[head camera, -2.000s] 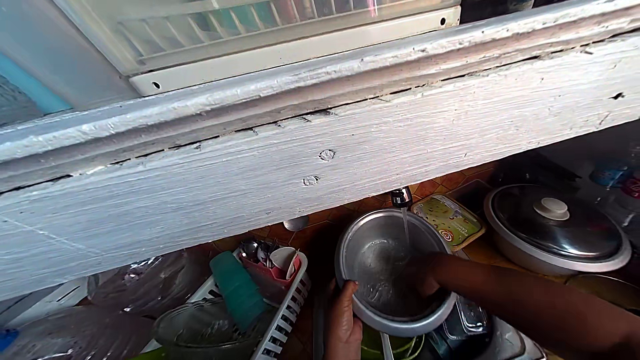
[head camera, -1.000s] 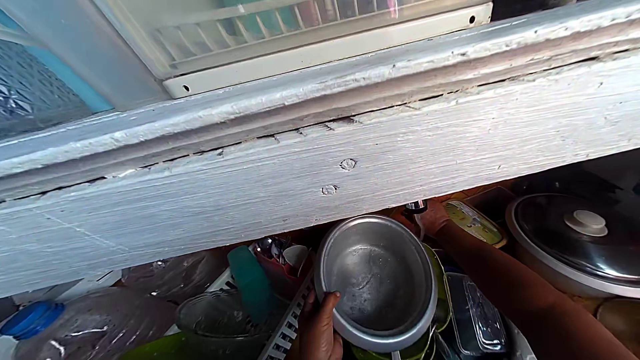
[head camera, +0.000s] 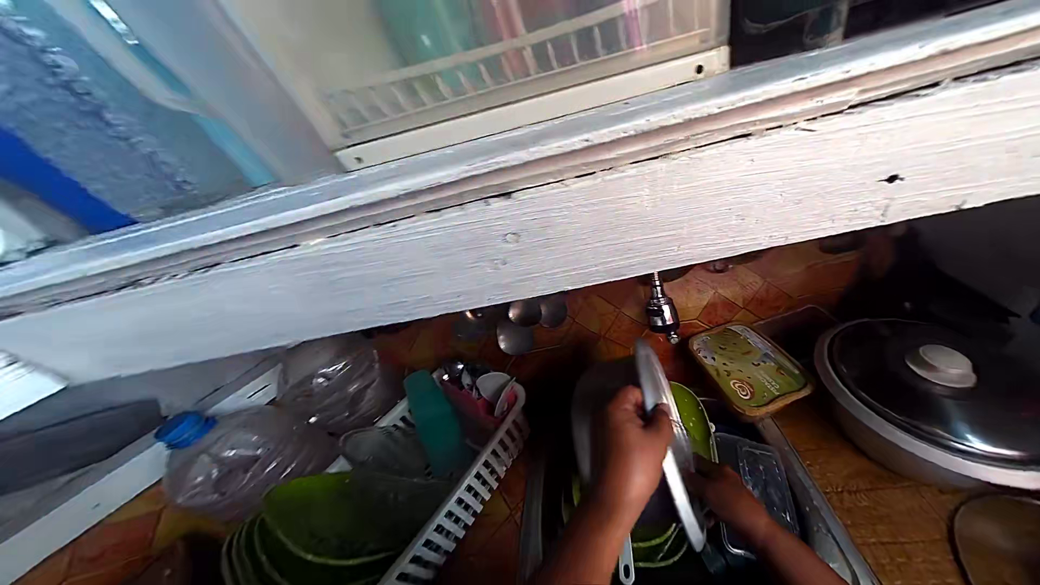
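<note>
A round metal pot (head camera: 673, 467) is tipped on its side over the sink, its rim seen edge-on. My left hand (head camera: 635, 443) grips its upper rim. Lower down, on the right side of the rim, my right hand (head camera: 727, 491) touches the pot; its fingertips are partly hidden, so its grip is unclear. Above the pot is a metal faucet (head camera: 662, 313), with no stream of water visible. Green dishes (head camera: 691, 414) and a clear plastic container (head camera: 751, 479) lie in the sink behind and beside my hands.
A white plastic dish rack (head camera: 467, 504) with a teal cup and utensils stands left, near stacked green bowls (head camera: 325, 520) and a large plastic bottle (head camera: 248, 463). Right are a lidded ice-cream tub (head camera: 751, 370) and a large lidded pot (head camera: 942, 406). A white wooden beam (head camera: 520, 236) crosses overhead.
The pot, upright one and two seconds ago, is now tipped on its side. My right hand, inside the pot and then at the faucet, has come down to the pot. The stream of water has stopped.
</note>
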